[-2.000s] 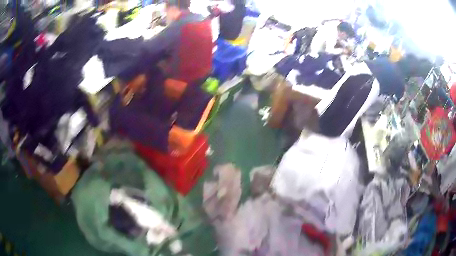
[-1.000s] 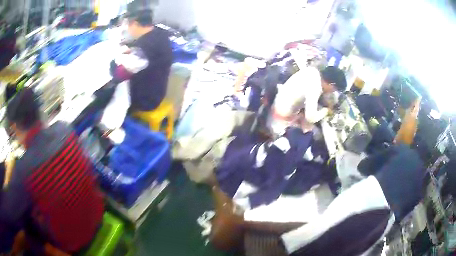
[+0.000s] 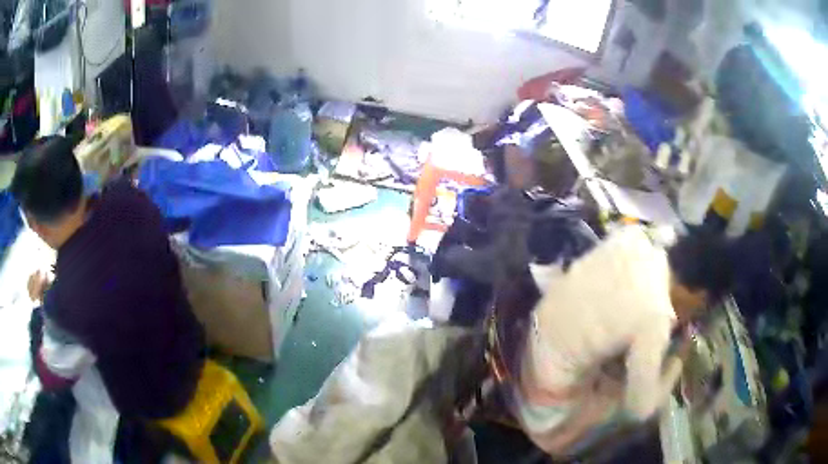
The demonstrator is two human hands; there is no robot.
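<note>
Neither of my hands is in the picture. Nearest in front of me at the bottom is a large pale grey-beige sack or cloth heap [image 3: 377, 399], its top crumpled. Right of it a person in a cream top [image 3: 595, 335] bends toward a machine table [image 3: 726, 399]; what their hands hold is too blurred to tell. Dark fabric [image 3: 517, 231] is heaped behind that person.
At left a person in dark clothes [image 3: 123, 290] sits on a yellow plastic stool [image 3: 213, 412]. A carton [image 3: 231, 308] bears blue cloth [image 3: 218, 199]. Scraps [image 3: 354, 245] litter the green floor [image 3: 318, 340]. An orange-red bag [image 3: 436, 199] stands farther back by the white wall.
The view has swung and moved forward. The two people now look larger and nearer, the back wall shows, and the person in red and the blue basket have left the picture.
</note>
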